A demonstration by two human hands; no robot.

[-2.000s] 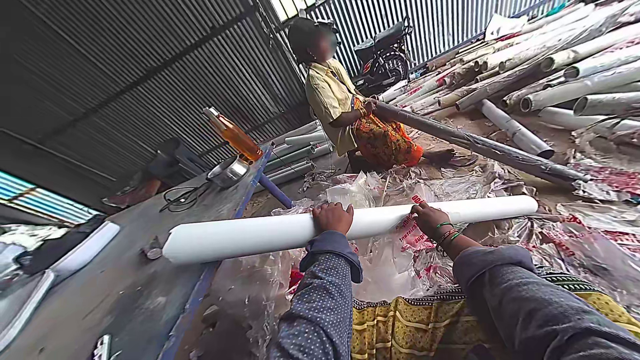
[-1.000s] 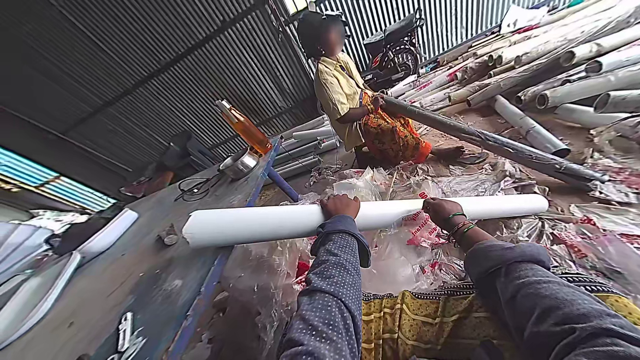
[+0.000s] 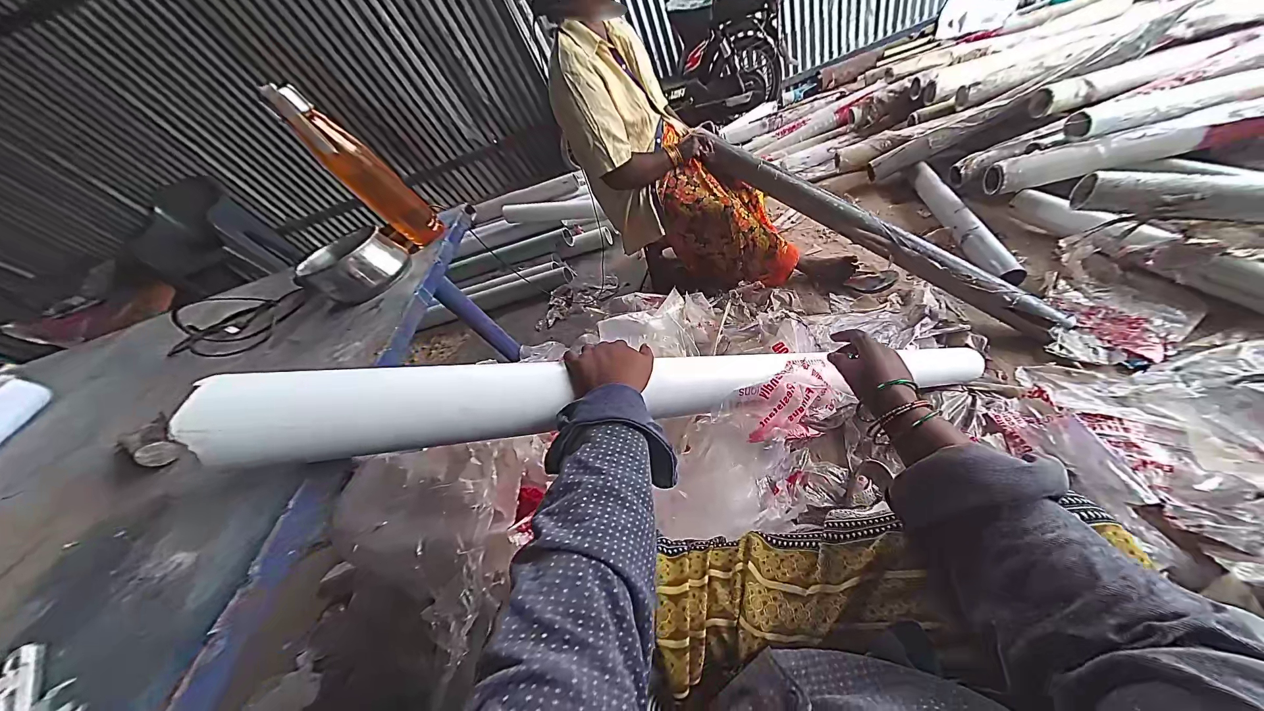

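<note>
A long white roll (image 3: 375, 410) lies crosswise in front of me, its left end over the table and its right part above crumpled plastic film. My left hand (image 3: 609, 367) grips the roll near its middle from above. My right hand (image 3: 869, 370), with bangles on the wrist, is at the roll farther right; its fingers are partly raised, and how firmly they hold is unclear. Clear plastic film with red print (image 3: 790, 400) hangs against the roll between the hands. Beside the roll's left end a small lump (image 3: 153, 446) sits on the table.
The blue-edged table (image 3: 237, 632) at left bears a steel pot (image 3: 353, 265), an orange bottle (image 3: 360, 173) and a black cable (image 3: 232, 326). Ahead, a person (image 3: 607, 109) holds a long grey tube (image 3: 879, 232). Many wrapped tubes (image 3: 1136, 148) are stacked at right; plastic film (image 3: 1165, 425) litters the floor.
The printed film now shows along the roll between my hands, where the roll looked mostly bare a second ago. My right hand's fingers look more raised. My left hand still grips the roll.
</note>
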